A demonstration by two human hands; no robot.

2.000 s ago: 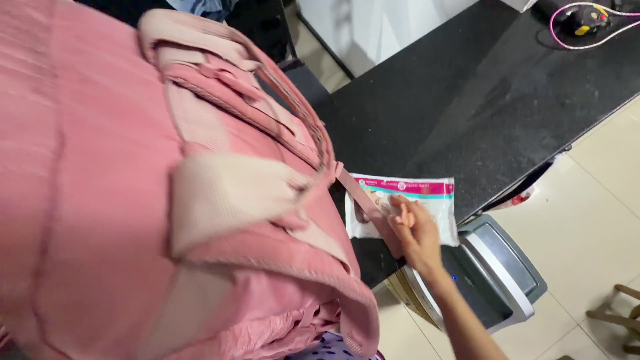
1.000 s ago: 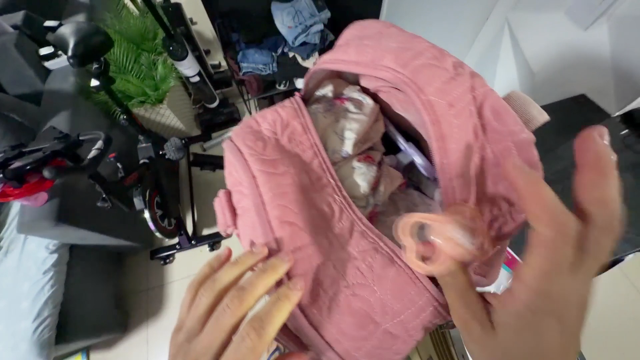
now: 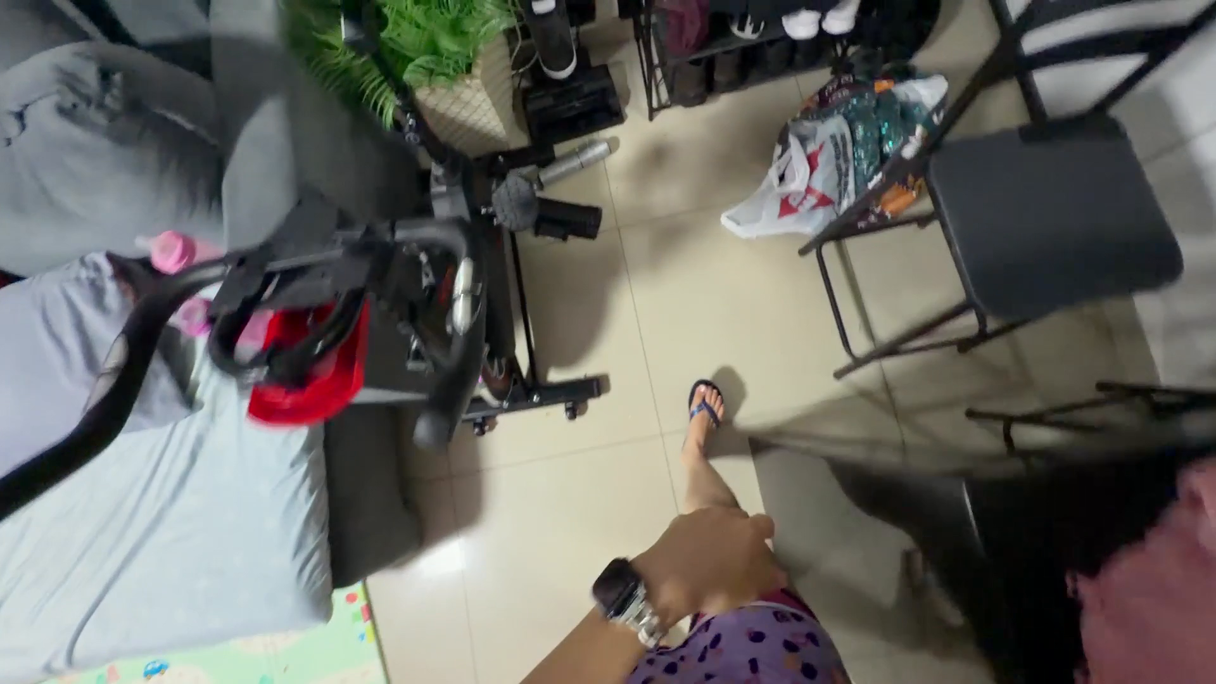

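My left hand [image 3: 717, 560], with a dark-faced watch [image 3: 622, 594] on a metal band at its wrist, is low in the view, just above the purple spotted clothing [image 3: 750, 646]. Its back faces the camera and hides most of the fingers, so whether it holds something cannot be told. My right hand is out of view. A blurred part of the pink quilted bag [image 3: 1154, 589] shows at the lower right edge. My foot in a dark flip-flop [image 3: 705, 404] stands on the tiled floor.
An exercise bike [image 3: 351, 256] stands at the left, beside a grey sofa [image 3: 366, 503] with a light blue cover. A black folding chair [image 3: 1050, 218] is at the right, with plastic bags [image 3: 817, 171] beside it. Behind are a potted plant [image 3: 475, 104] and a shoe rack [image 3: 727, 57].
The view has swung to the floor and exercise bike. The pink bag, central a second ago, now shows only at the lower right edge. My right hand has left the view.
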